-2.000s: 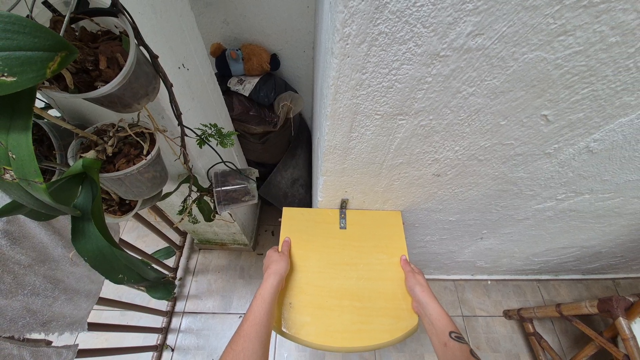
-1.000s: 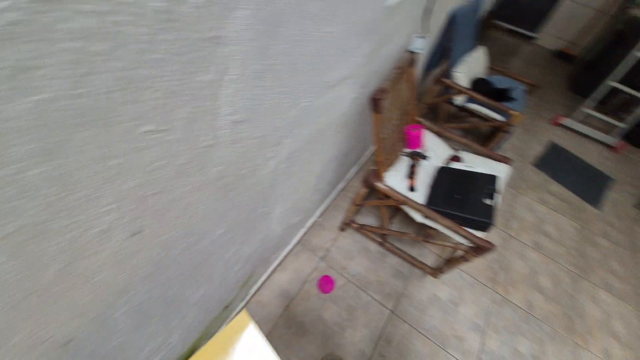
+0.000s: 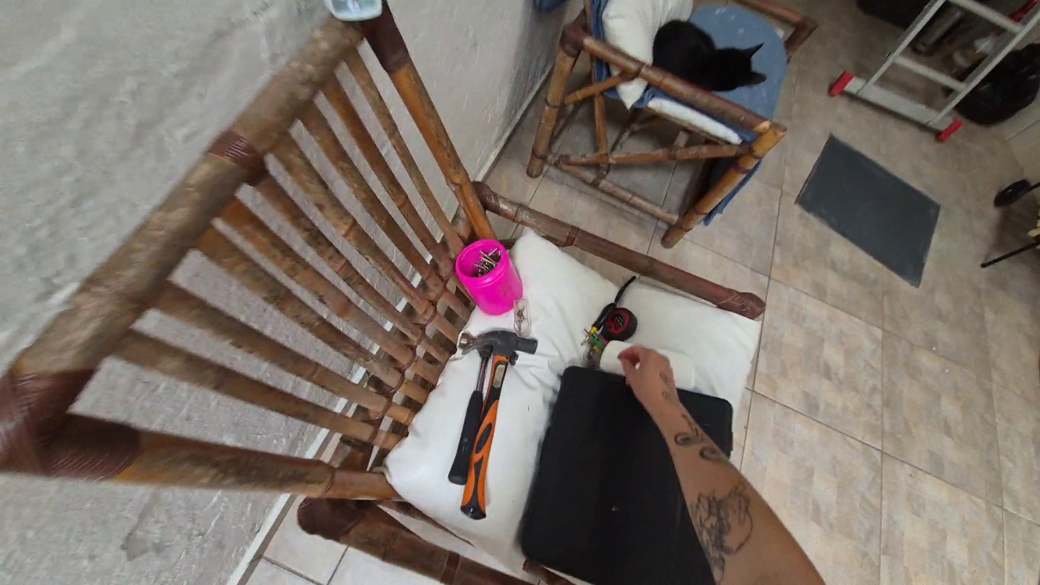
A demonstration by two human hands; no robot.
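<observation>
My right hand (image 3: pixel 646 372) touches a white roll-like object (image 3: pixel 678 370) at the top edge of a black case (image 3: pixel 621 479); whether the fingers grip it cannot be told. The case lies on the white cushion (image 3: pixel 561 268) of a bamboo armchair. Just beyond the hand are a black and red coiled item (image 3: pixel 619 323) and some small green and yellow pieces. Left of the case lie an orange and black claw hammer (image 3: pixel 485 439) and a second black-handled tool (image 3: pixel 465 439). A pink tub (image 3: pixel 490 280) holds metal screws or similar hardware. My left hand is out of view.
The chair's bamboo backrest (image 3: pixel 301 268) stands by a rough white wall (image 3: pixel 106 97). Behind is another bamboo chair (image 3: pixel 674 154) with a black cat (image 3: pixel 703 57) on it. A dark mat (image 3: pixel 869 210) lies on the tiled floor, near an aluminium ladder (image 3: pixel 918 85) with red feet.
Two seconds ago both hands held a yellow board by its sides; now my right hand is at the white object on the chair. The view has swung right and closer to the chair.
</observation>
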